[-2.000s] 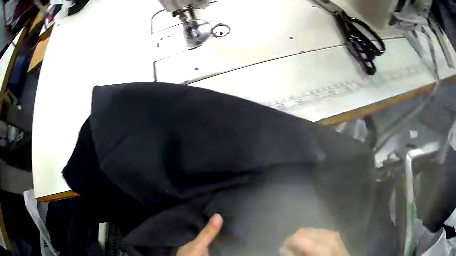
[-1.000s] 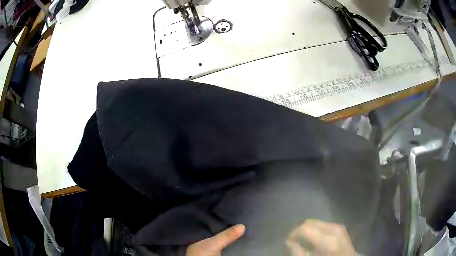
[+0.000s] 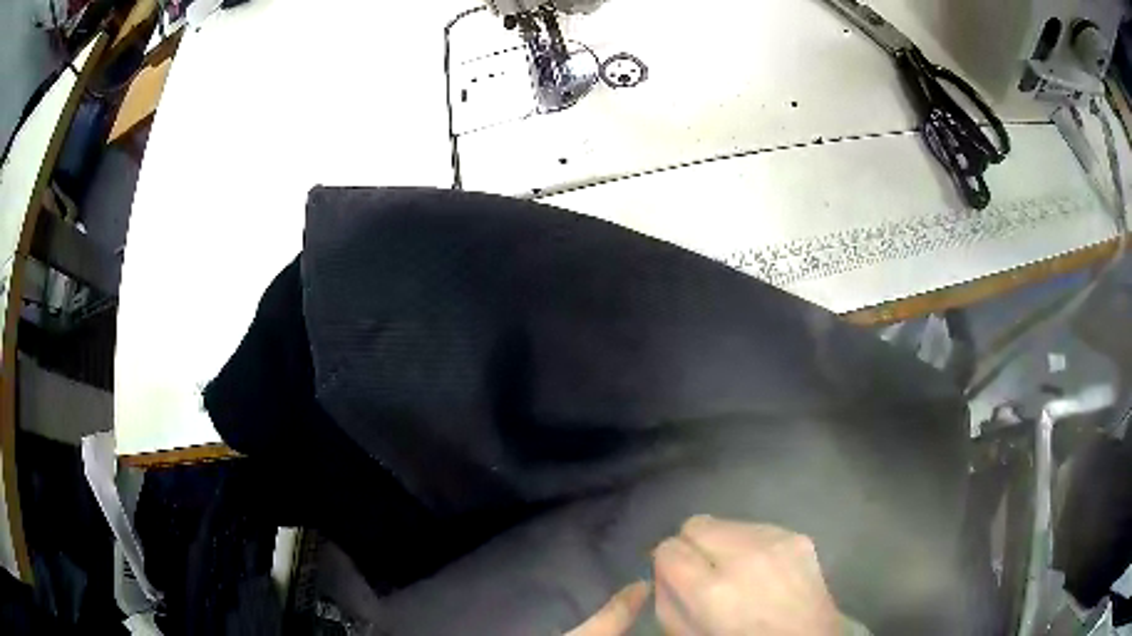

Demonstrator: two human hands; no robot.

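A large dark cloth piece (image 3: 583, 323) lies over the front edge of the white table and hangs down towards me, with folds across its lower part. My left hand (image 3: 617, 614) is at the bottom edge and mostly cut off; its thumb lies on top of the cloth, and the cloth is held there. My right hand (image 3: 745, 579) is just right of it on the cloth, its fingers curled together and touching or nearly touching the left thumb. Whether a small tool or thread is between the right fingertips is hidden.
The presser foot (image 3: 555, 77) stands on the machine bed behind the cloth. Black-handled shears (image 3: 956, 131) lie to its right. A printed ruler (image 3: 919, 239) runs along the table's front edge. A metal bar (image 3: 1040, 509) stands at lower right.
My right hand has moved left to meet my left thumb; the two were apart before. Less of my left hand shows. The whole view has shifted, so table and cloth sit further right.
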